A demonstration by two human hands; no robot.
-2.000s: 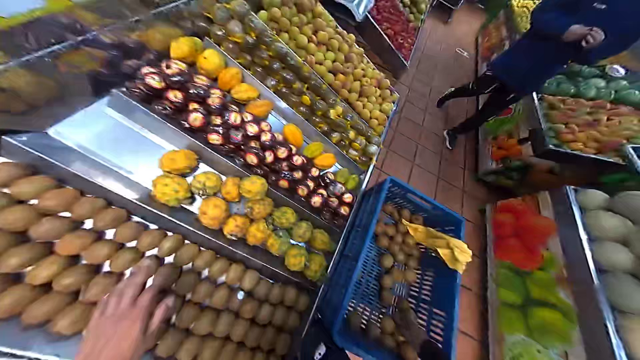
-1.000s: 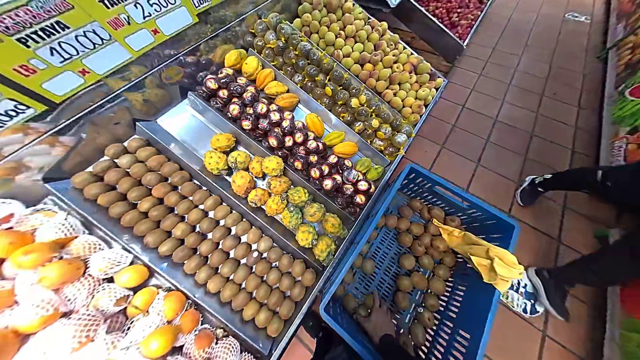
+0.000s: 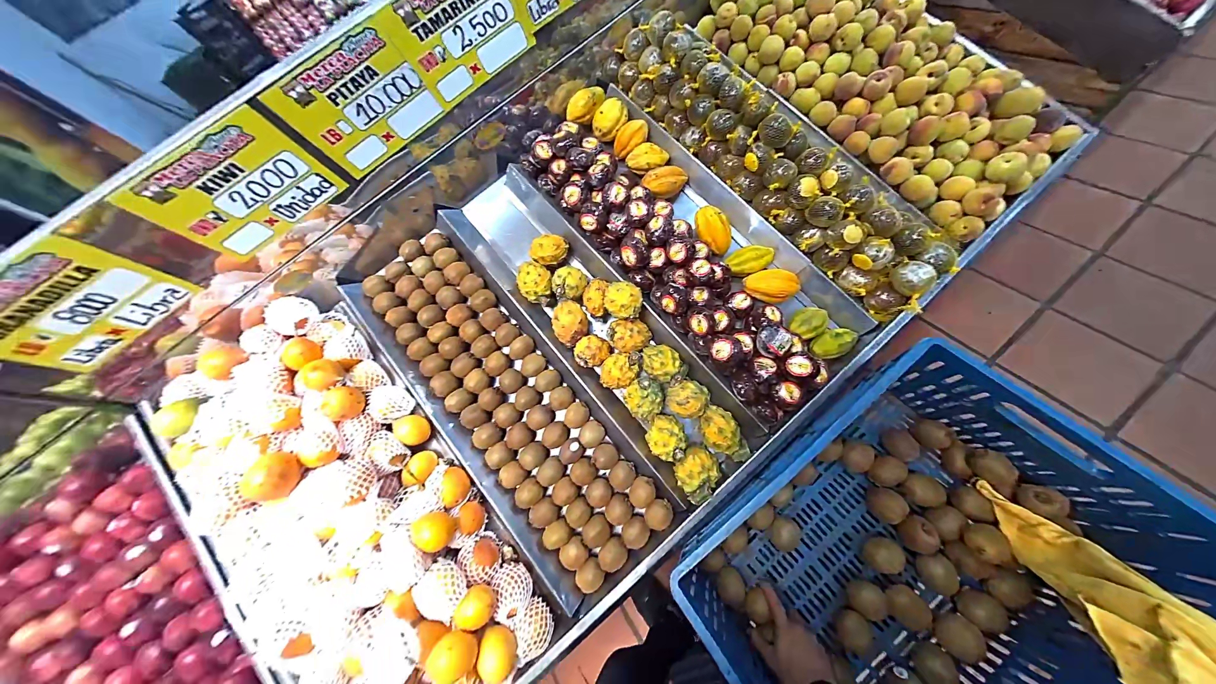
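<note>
One of my hands, apparently my right hand, reaches into a blue plastic crate at the lower right. Its fingers are beside a kiwi near the crate's left wall; whether they grip it is not clear. Loose kiwis lie across the crate floor, and a yellow cloth is draped over the right part. Left of the crate, rows of kiwis fill a metal display tray. My left hand is out of view.
Yellow pitayas and dark wrapped fruit lie in the neighbouring trays. Orange fruit in foam nets and red fruit stand to the left. Price signs run along the back. Tiled floor shows at the right.
Two seconds ago a hand lay over the kiwi rows on the tray; it has left the view. The person walking at the right is gone too. The view has shifted.
</note>
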